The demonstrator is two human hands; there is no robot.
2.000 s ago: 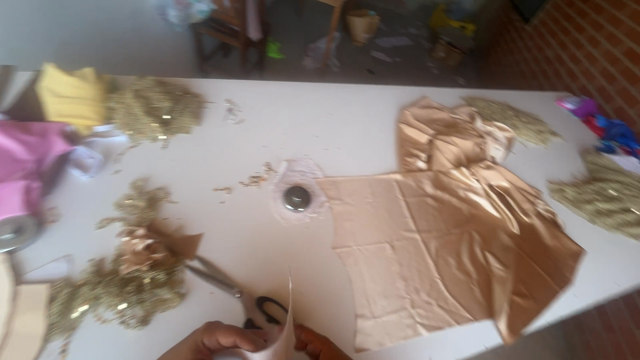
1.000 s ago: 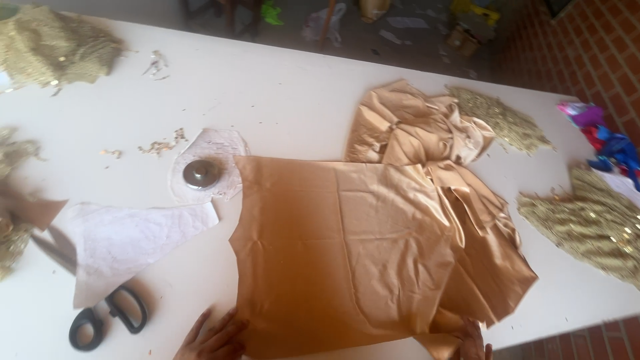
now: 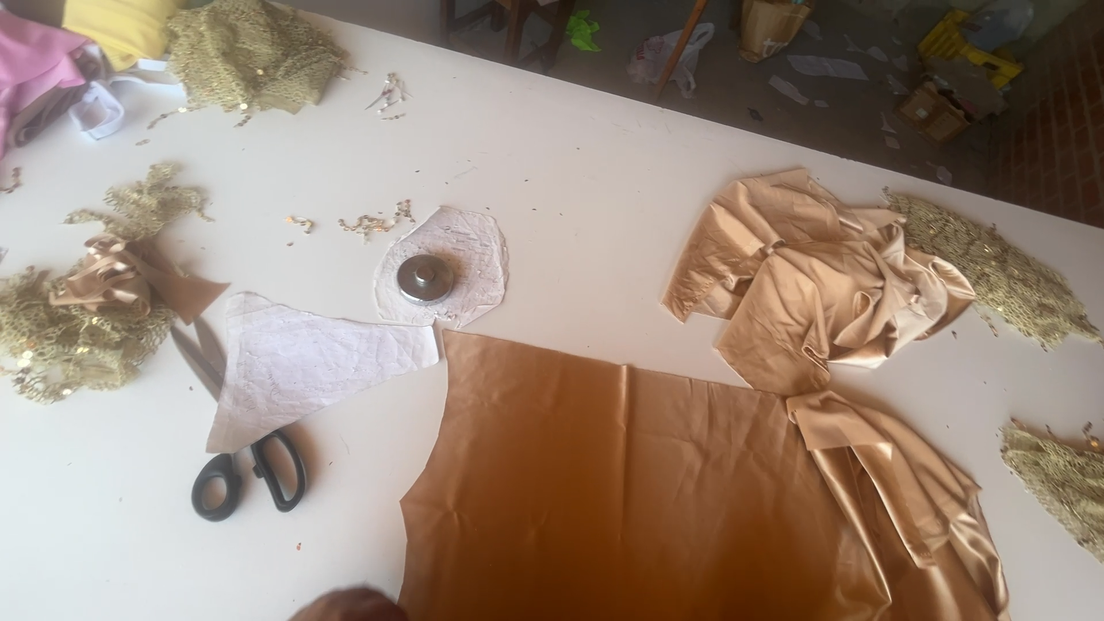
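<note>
Only part of my left hand shows, blurred at the bottom edge, beside the left edge of the gold satin fabric; its fingers cannot be made out. My right hand is out of view. The satin lies spread at its left part and bunched at its right. Up and left of it, a white paper pattern piece lies across the blades of black-handled scissors. A round metal weight sits on another paper piece just above the satin's top left corner.
Gold sequined mesh fabric lies at the upper left, with more at the left under satin scraps. Further sequined pieces are at the right. Pink and yellow fabrics lie at the table's far left.
Two seconds ago both hands held the white paper near the scissors; it now lies over the blades. One second ago both hands were at the satin's lower edge; now the right is out of view.
</note>
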